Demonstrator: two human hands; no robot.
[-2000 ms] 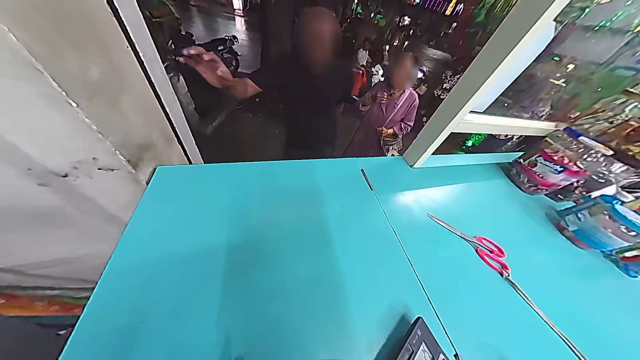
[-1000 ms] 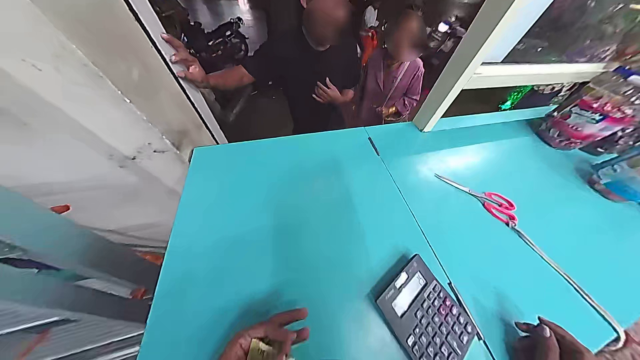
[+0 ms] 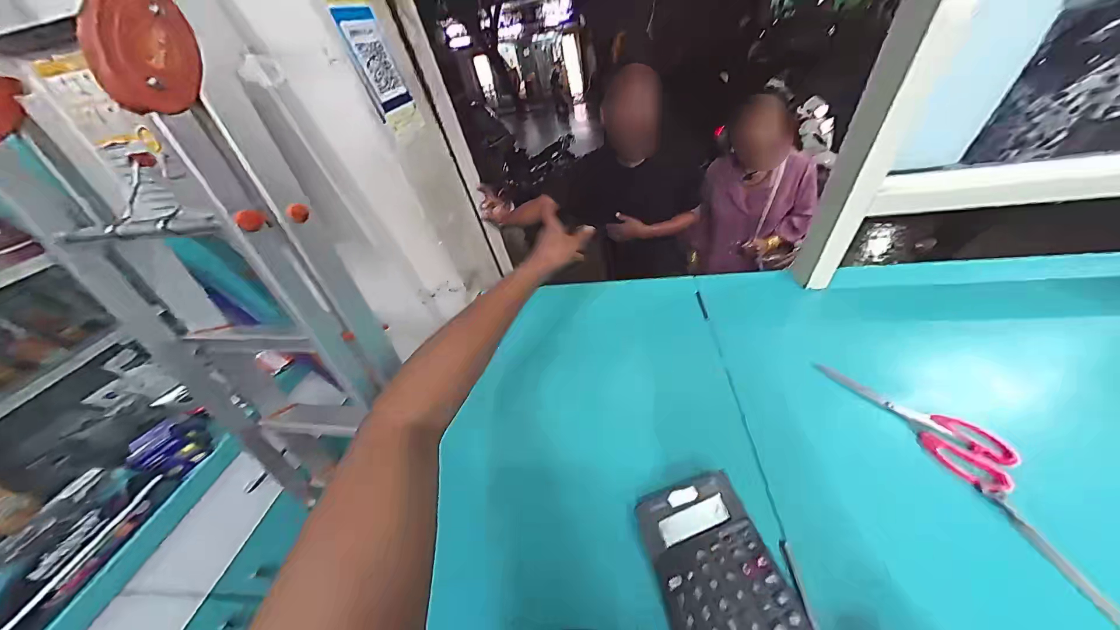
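Note:
My left hand (image 3: 560, 243) is stretched out past the far left edge of the turquoise counter (image 3: 577, 394), its fingers apart, pointing outward, with nothing visible in it. My right hand is out of the frame. A dark desk calculator (image 3: 726, 560) lies near the counter's front edge. To its right lies a pair of scissors with pink handles (image 3: 967, 451), blades toward the far left. A thin metal rod (image 3: 1059, 560) runs from the handles to the lower right.
Beyond the counter stand a person in a dark top (image 3: 634, 201) and a person in a purple top (image 3: 757, 206). An aluminium stepladder (image 3: 254, 289) stands at the left by the wall (image 3: 411, 184). A white frame post (image 3: 866, 149) rises from the counter's far edge.
My left hand, earlier low over the counter with something that looks like a folded note, now reaches far forward. My right hand has left the view. The view has turned left.

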